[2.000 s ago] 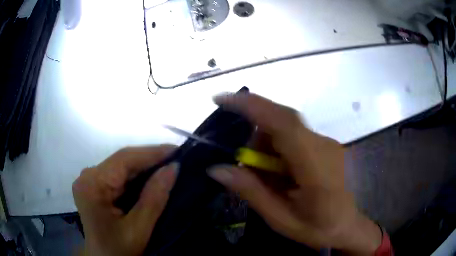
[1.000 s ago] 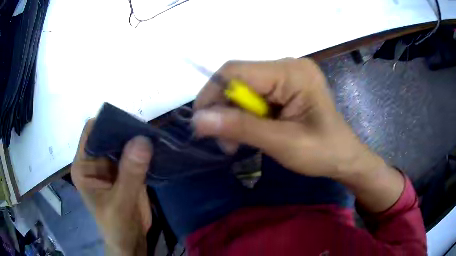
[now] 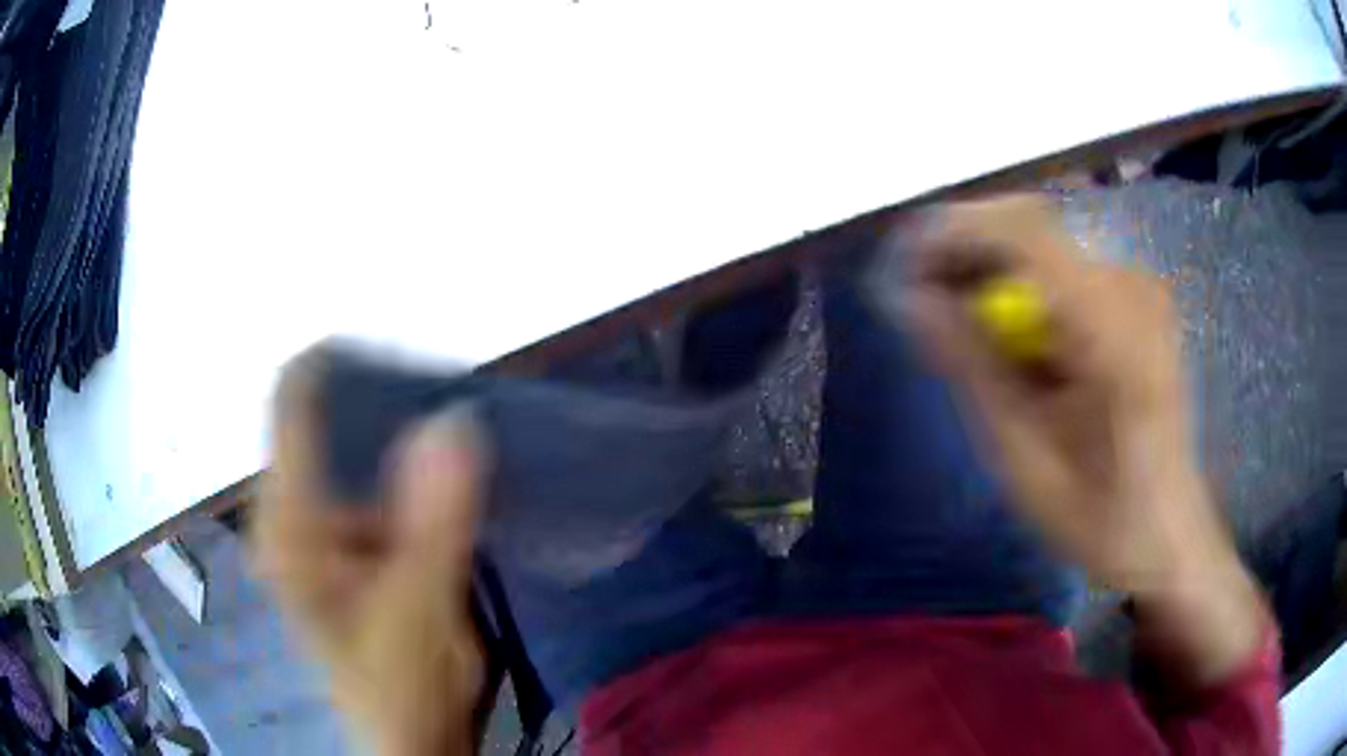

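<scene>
A dark blue-black denim strip (image 3: 591, 451) hangs over the lap, blurred by motion. My left hand (image 3: 384, 547) grips its left end, with the thumb on top. My right hand (image 3: 1078, 384) is off to the right, apart from the held end of the strip, and is closed around a seam ripper or awl with a yellow handle (image 3: 1013, 316). The metal shaft cannot be made out. Whether my right fingers also hold thread or cloth is too blurred to tell.
The white table (image 3: 517, 148) has its front edge just beyond my hands. A bundle of dark strips (image 3: 89, 192) lies fanned at its left. My lap in blue trousers (image 3: 916, 488) is below. Dark cloth (image 3: 1256, 155) hangs at the table's right edge above the grey floor.
My right hand has moved away to the right with the yellow-handled tool. My left hand still holds the strip, now stretched lower over the lap. The machine bed has left the view.
</scene>
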